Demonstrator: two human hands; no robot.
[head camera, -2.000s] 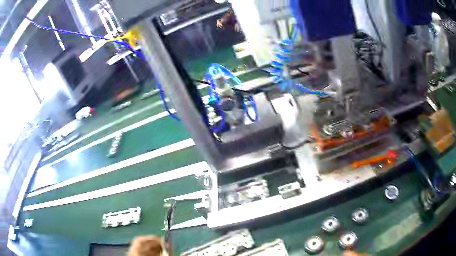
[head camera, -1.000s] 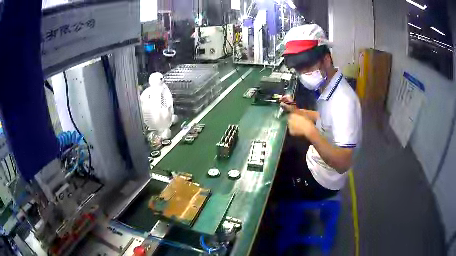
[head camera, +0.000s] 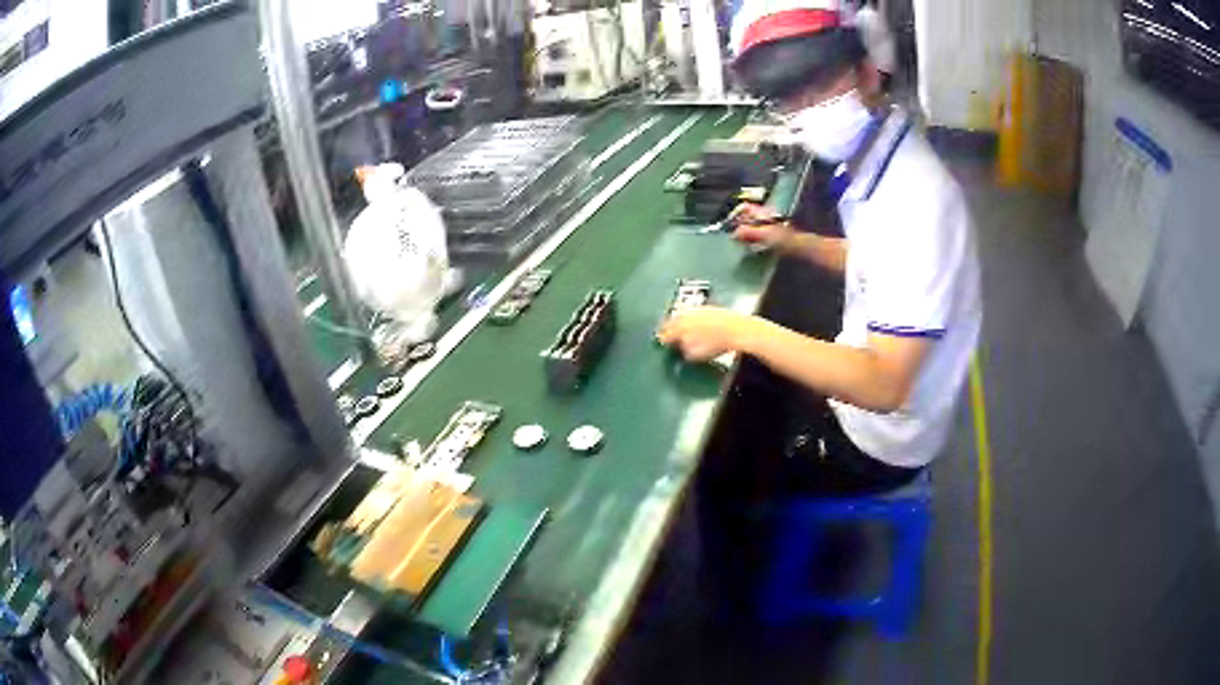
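Neither of my hands is in view. Nearest in front of me, a tan-brown side pad (head camera: 418, 538) lies on a green plate (head camera: 484, 578) beside the machine. A silver-grey housing strip (head camera: 462, 436) lies just behind the pad. Two round silver inserts (head camera: 530, 436) sit side by side on the green bench (head camera: 629, 388). A dark upright block of stacked housings (head camera: 581, 340) stands farther along. Several round inserts (head camera: 389, 387) lie near the white strip at the left.
The grey machine column (head camera: 221, 295) fills the left side, with a red button (head camera: 296, 668) at its base. A person (head camera: 903, 268) sits on a blue stool (head camera: 856, 562) at the bench's right edge, hands over a housing. Dark stacked trays (head camera: 495, 187) stand at the back.
The view has swung from the machine to the bench's right side. My fingers have left the picture. The seated person's near hand has lowered to the housing, and a housing strip now shows behind the pad.
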